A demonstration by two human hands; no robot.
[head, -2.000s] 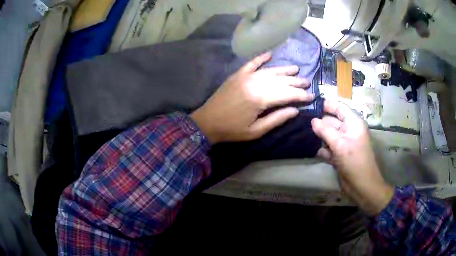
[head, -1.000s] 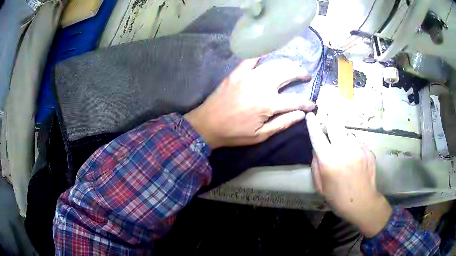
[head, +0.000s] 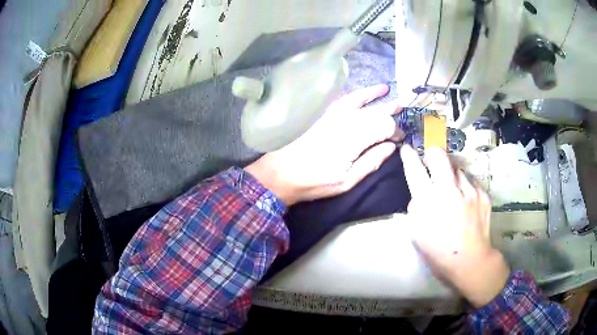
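The garment piece (head: 170, 144), grey side up with dark navy cloth below, lies over the machine table and runs to the needle area. My left hand (head: 340, 150) lies over the cloth, fingers apart, fingertips beside the presser foot area (head: 409, 127). My right hand (head: 455, 222) lies palm down on the bed at the cloth's right edge, fingers extended, fingertips just below the yellow-orange guide (head: 434, 132). I see no cloth pinched in either hand; the right thumb is hidden. Glare and fingers hide the needle and the seam there.
The lamp head (head: 294, 98) on its metal gooseneck hangs over the cloth and partly covers my left hand. The cream machine head (head: 510, 39) with a dark knob (head: 540, 62) fills the upper right. A blue board (head: 85, 124) and beige cloth bundle (head: 42, 163) are at left.
The view has shifted; the machine head looks larger and the lamp lower left. The cloth's edge is now under the foot area. My right hand has gone from pinching the edge to lying flat.
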